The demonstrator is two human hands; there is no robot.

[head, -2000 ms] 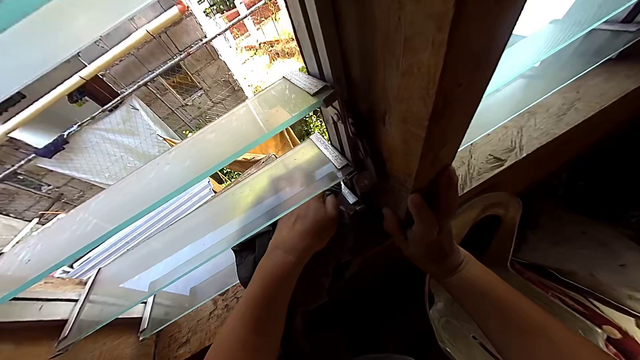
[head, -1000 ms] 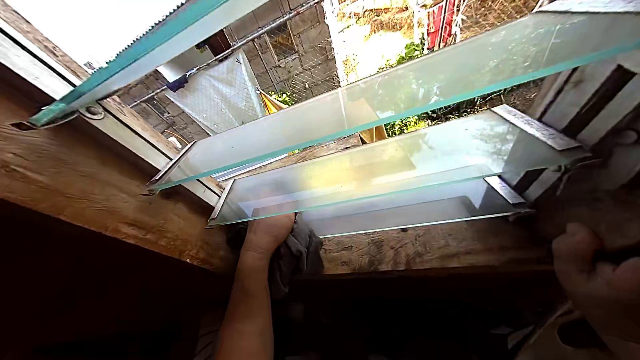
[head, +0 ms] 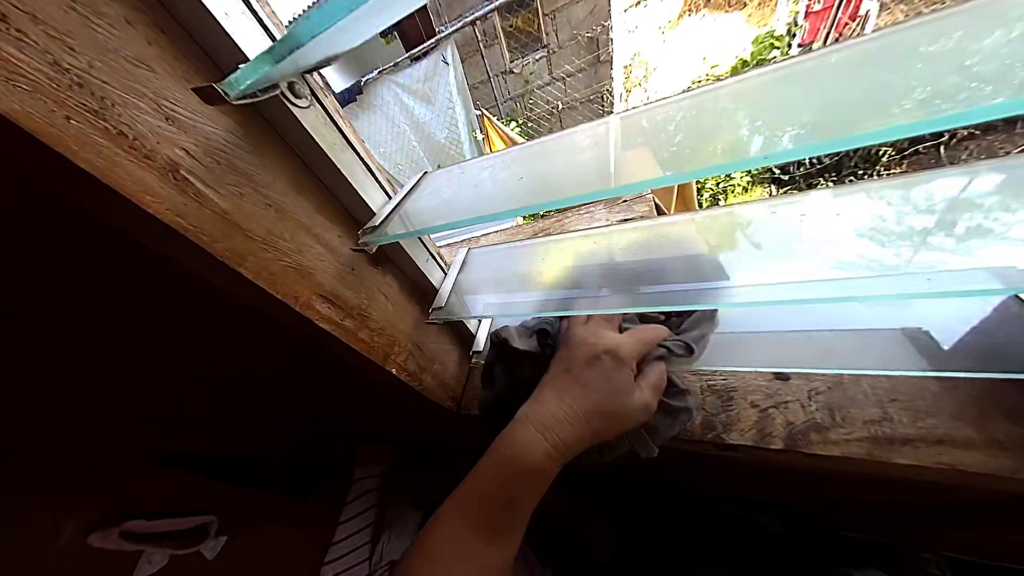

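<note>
My left hand (head: 602,374) presses a crumpled dark grey cloth (head: 676,392) against the lowest glass louvre slat (head: 816,352), close to its left end. The fingertips reach under the edge of the slat above (head: 768,260) and show blurred through its glass. Over these, a further glass louvre slat (head: 720,132) runs tilted across the window, its left end in a metal clip (head: 394,210). My right hand is out of view.
A wooden window post (head: 264,232) slants down the left and meets the wooden sill (head: 848,416). At the top left another glass slat (head: 312,44) juts out near the metal frame (head: 344,168). Outside stand a block wall and wire mesh.
My left hand was near the right end of the slats two seconds ago and is now at their left end with the cloth. My right hand has gone out of view. The view has swung left.
</note>
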